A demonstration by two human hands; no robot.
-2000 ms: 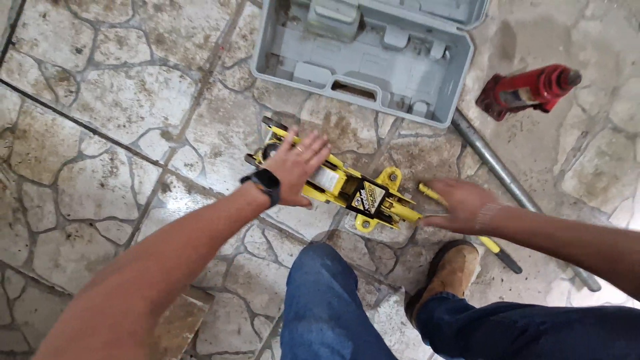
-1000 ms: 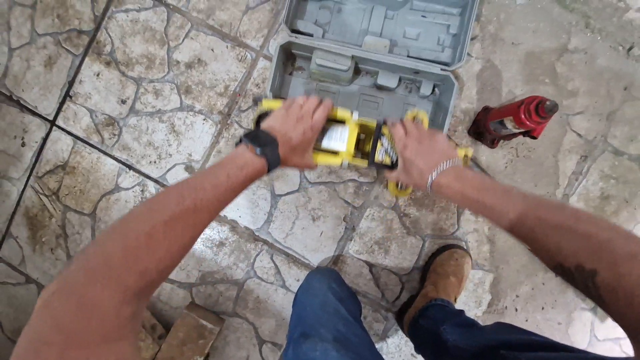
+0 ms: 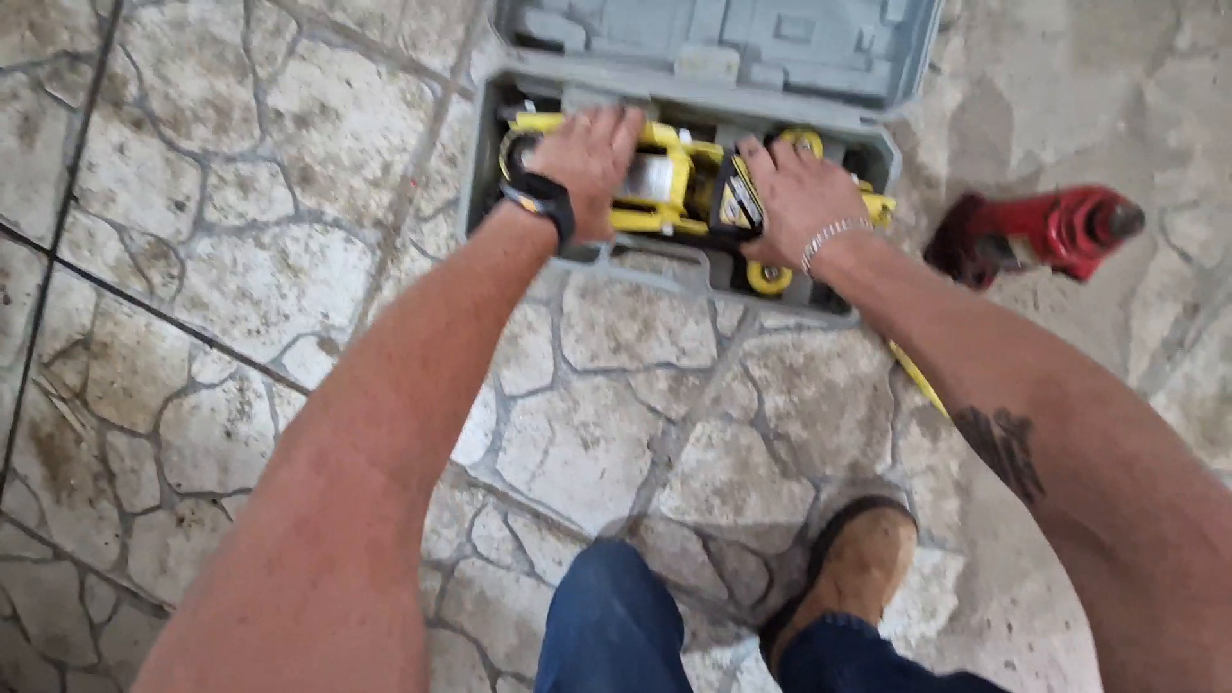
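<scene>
A yellow hydraulic floor jack (image 3: 681, 188) lies in the lower half of an open grey plastic carrying case (image 3: 664, 274). My left hand (image 3: 587, 159) grips the jack's left part, around its frame. Over its right part, beside a black piece with a label, my right hand (image 3: 804, 197) has hold of it. Two yellow wheels show near my right hand, one above it and one below. The palms and the undersides of the fingers are hidden.
A red bottle jack (image 3: 1039, 231) stands on the stone-patterned floor right of the case. Part of a yellow rod (image 3: 919, 375) shows beside my right forearm. The open case lid (image 3: 770, 48) extends away at the top. My boot (image 3: 852, 568) is below.
The floor jack has gone from the floor in front of the case into the case. My right hand, earlier by the yellow handle at the jack's right end, has come onto the jack.
</scene>
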